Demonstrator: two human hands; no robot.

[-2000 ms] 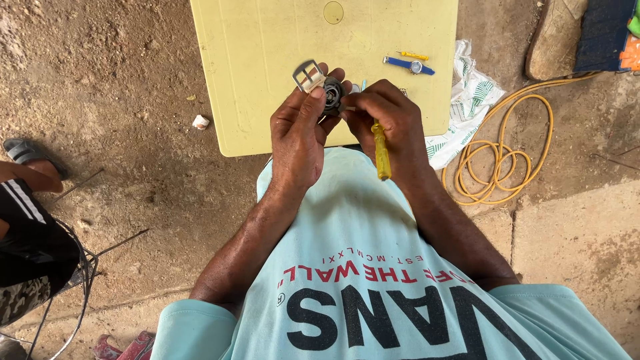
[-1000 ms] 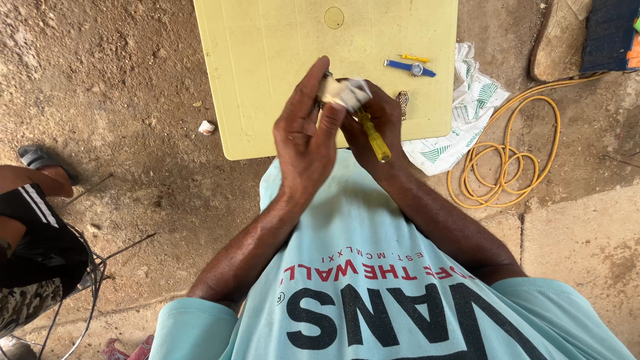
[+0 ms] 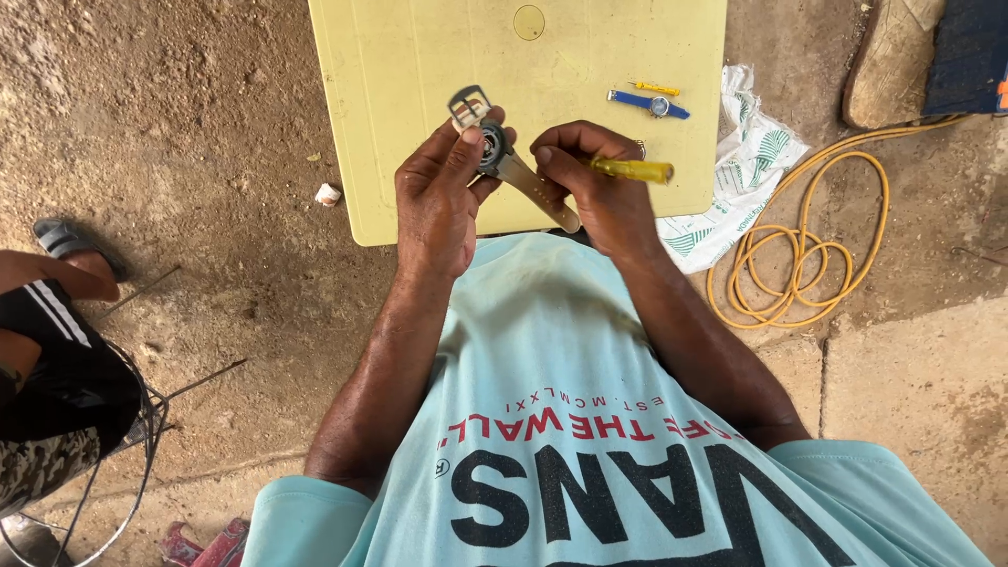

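Note:
My left hand [image 3: 445, 185] grips a wristwatch [image 3: 490, 148] by its round grey case, its inside parts facing up. The buckle [image 3: 468, 102] stands above my thumb, and the pale strap [image 3: 531, 185] slants down to the right. My right hand [image 3: 602, 181] holds a screwdriver by its yellow translucent handle [image 3: 634, 170]; its tip is hidden. The right fingers are beside the strap; whether they touch it I cannot tell. A blue-strapped wristwatch [image 3: 658, 106] lies on the yellow table [image 3: 394, 47] beside a small yellow screwdriver [image 3: 657, 88]. Another metal object shows partly behind my right hand.
A white printed plastic sack [image 3: 740, 173] lies at the table's right edge, beside a coiled orange hose or cable [image 3: 795, 244]. Another person's leg [image 3: 55, 276] is at the left, near dark cables [image 3: 150, 417]. A small whitish lump [image 3: 327, 194] lies on the ground.
The watch was raised and blurred between both hands a second ago; now it is lower with its strap hanging out. My right hand has moved away to the right, and the screwdriver handle now points right.

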